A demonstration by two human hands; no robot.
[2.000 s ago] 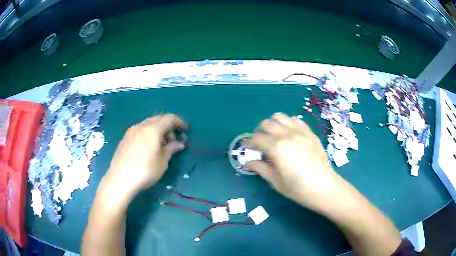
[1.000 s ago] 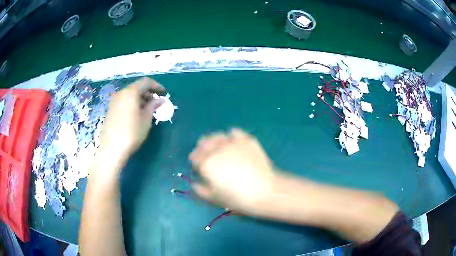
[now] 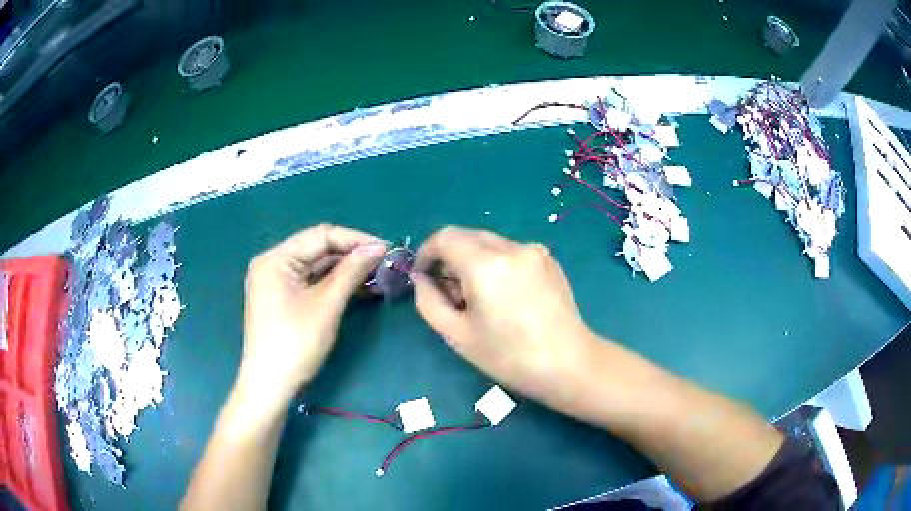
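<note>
My left hand (image 3: 312,299) and my right hand (image 3: 499,304) meet near the middle of the bench. Between their fingertips they hold a small grey notched disc (image 3: 395,274) with thin red wire at it. The fingers hide part of the disc and wire. Below the hands, two wire leads with white square pads lie on the bench: one pad (image 3: 416,414) is at left, the other pad (image 3: 495,405) at right. Their red wires trail leftward to small connectors.
A pile of notched discs (image 3: 115,344) lies at left beside a red tray (image 3: 32,379). Two lead piles (image 3: 649,190) (image 3: 794,170) lie at right, near a white slotted rack (image 3: 884,200). Beyond a worn white strip (image 3: 340,135), the green belt carries grey housings, one with a white square (image 3: 564,28).
My left hand has brought a disc from near the pile to the middle. My right hand has lifted off the leads and met it. Two leads lie there where three lay before.
</note>
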